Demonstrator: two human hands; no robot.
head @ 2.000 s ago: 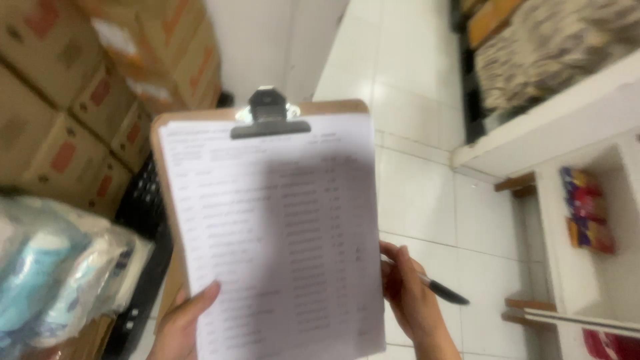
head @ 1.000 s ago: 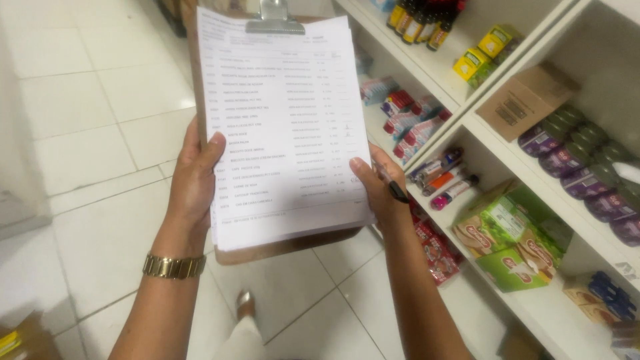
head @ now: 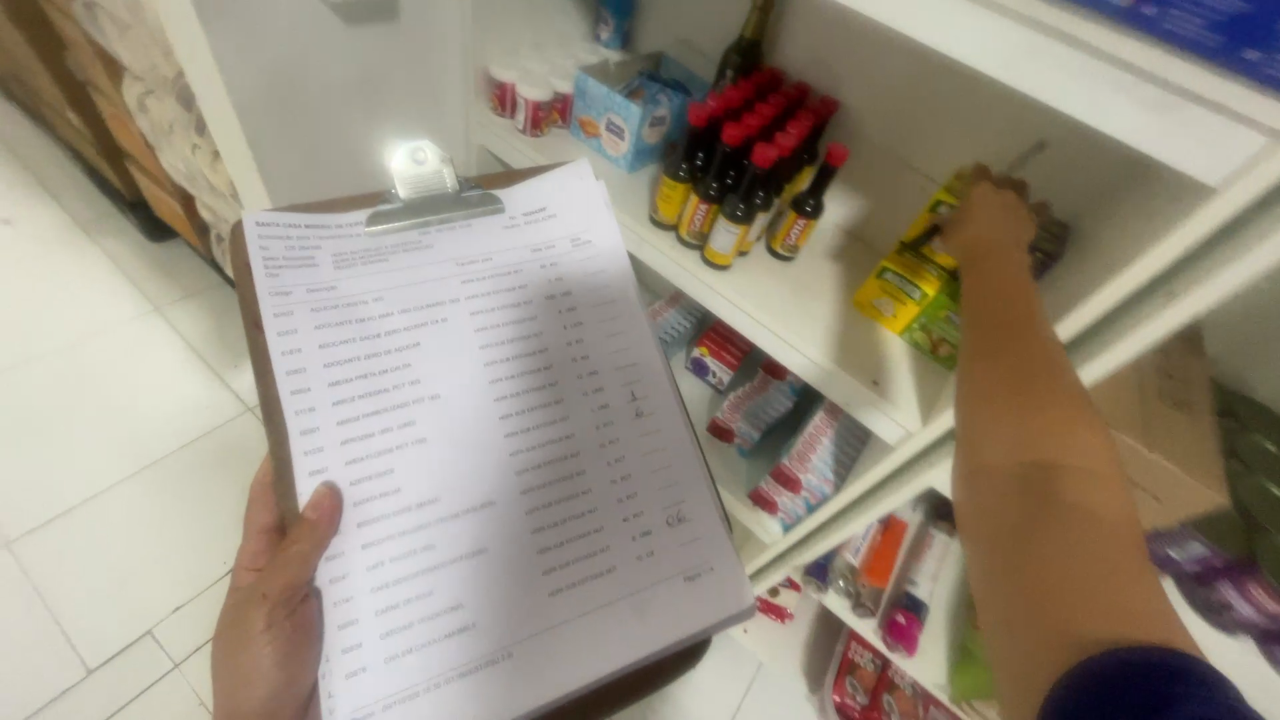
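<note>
My left hand (head: 275,590) grips the left edge of a brown clipboard (head: 262,350), its thumb on top of the printed sheets (head: 480,450), which bear a few handwritten marks. A metal clip (head: 430,190) holds the sheets at the top. My right hand (head: 985,220) reaches onto the upper shelf, over small yellow and green boxes (head: 900,290). A thin dark object, which looks like the pen, shows by its fingers; blur hides whether they also grip a box. Left of the boxes stand small dark sauce bottles (head: 730,190) with red caps.
The white shelf unit (head: 800,340) also holds a light blue box (head: 630,110), white-and-red jars (head: 533,105) and a dark glass bottle (head: 745,50). Lower down are red-and-blue packages (head: 810,465), colourful tubes or bottles (head: 900,570), red packs (head: 880,680) and a cardboard box (head: 1165,430). White floor tiles (head: 110,400) lie at left.
My right hand has left the clipboard's right edge and is now at the yellow and green boxes. My left hand still holds the clipboard. The view has moved closer to the shelves.
</note>
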